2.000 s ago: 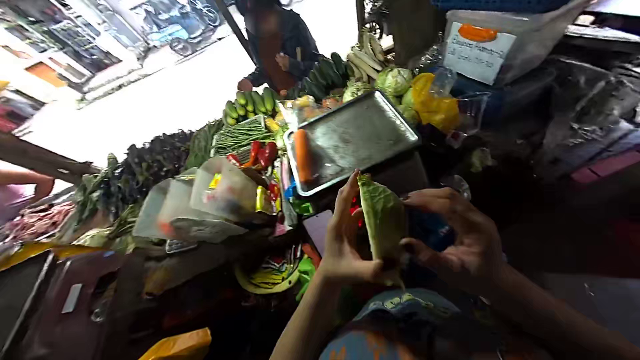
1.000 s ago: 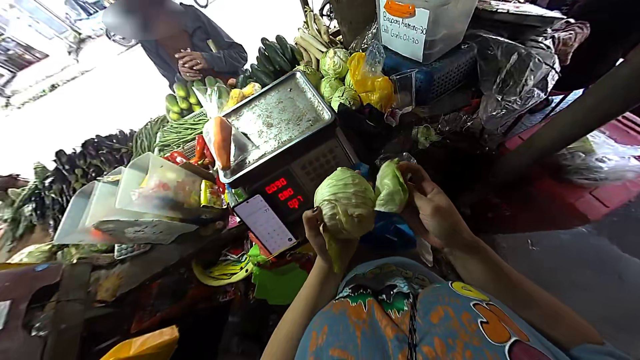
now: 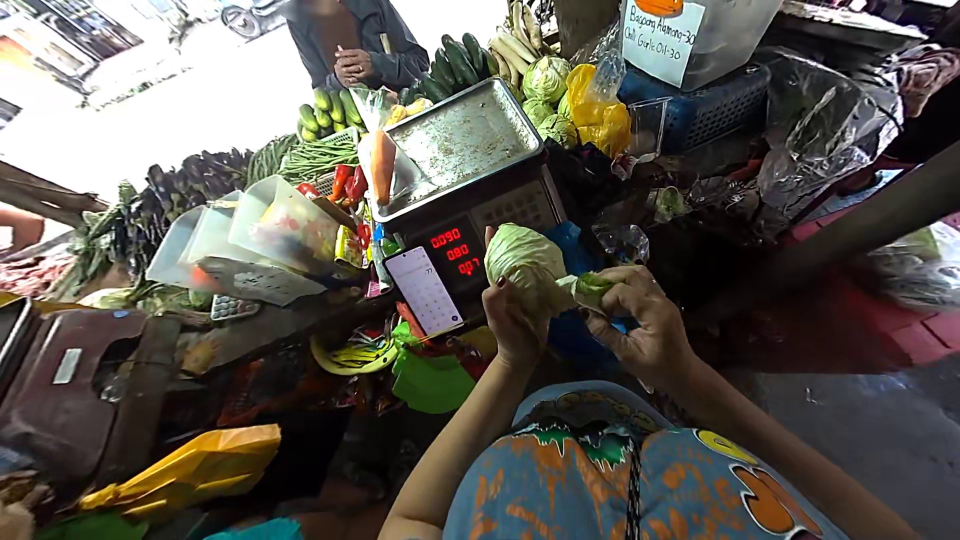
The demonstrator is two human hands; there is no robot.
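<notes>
My left hand (image 3: 514,326) holds a pale green head of cabbage (image 3: 525,262) in front of the scale. My right hand (image 3: 645,322) grips a cabbage leaf (image 3: 589,289) at the head's right side, by its stem end. Just beyond stands a digital scale with a metal tray (image 3: 465,142) and lit red digits. A carrot (image 3: 382,166) in a clear plastic bag lies at the tray's left edge. A smartphone (image 3: 424,291) with a calculator on its screen leans at the scale's lower left corner.
Across the stall stands a person in a dark jacket (image 3: 397,56), hands together. Cucumbers (image 3: 328,111), string beans (image 3: 319,159), more cabbages (image 3: 546,79) and a blue basket (image 3: 720,101) surround the scale. Plastic containers (image 3: 281,221) stand left. A dark pole (image 3: 847,225) slants at right.
Both hands stay at the cabbage; my right hand's leaf, upright beside the head one second ago, now sits lower at its right side. The view has shifted since the first frame.
</notes>
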